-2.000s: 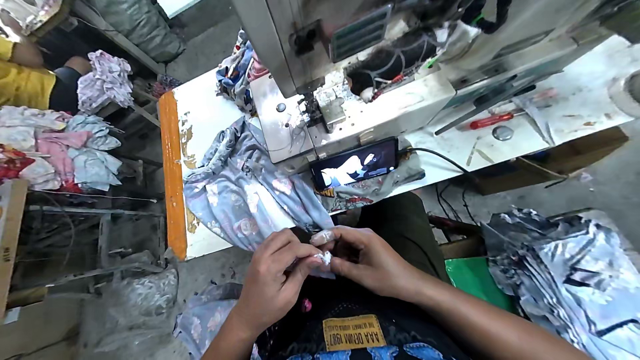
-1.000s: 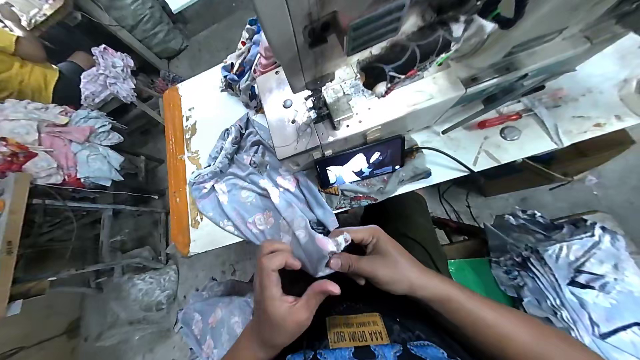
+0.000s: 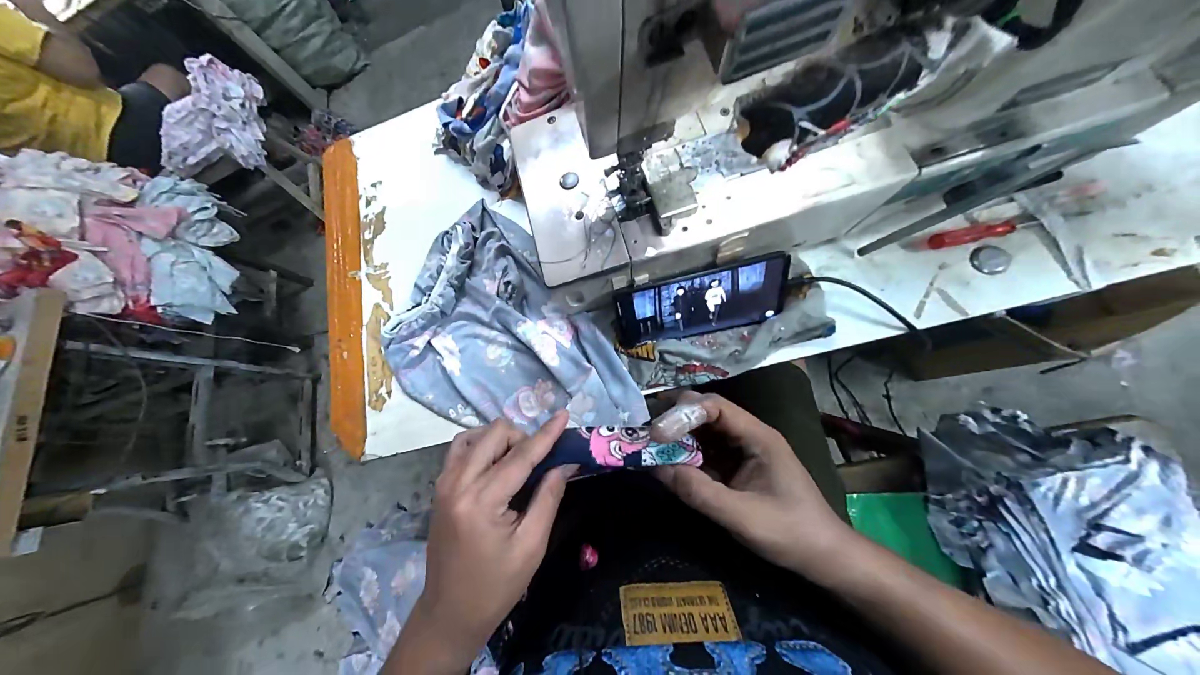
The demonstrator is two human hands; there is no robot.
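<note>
My left hand (image 3: 502,502) and my right hand (image 3: 741,469) hold the two ends of a folded piece of dark fabric with a pink cartoon print (image 3: 619,447), above my lap. A whitish wrapping covers one finger of the right hand. Just beyond the hands, a grey floral garment (image 3: 516,347) lies gathered on the white table, its near edge at my fingers. Past it stands an industrial sewing machine (image 3: 675,187) with a metal plate. A phone (image 3: 703,298) with a lit screen leans at the machine's front, on a scrap of printed cloth (image 3: 741,347).
Crumpled printed cloth (image 3: 483,94) lies behind the machine plate. A red-handled tool (image 3: 970,234) and a round metal disc (image 3: 990,260) are at right. Silvery fabric (image 3: 1078,534) is piled low right. Garments (image 3: 112,234) heap at left, near a seated person in yellow (image 3: 56,94).
The dark printed fabric now shows between my hands; a second ago they were at the near edge of the grey garment. My left hand has closed its fingers on it. The phone picture has changed.
</note>
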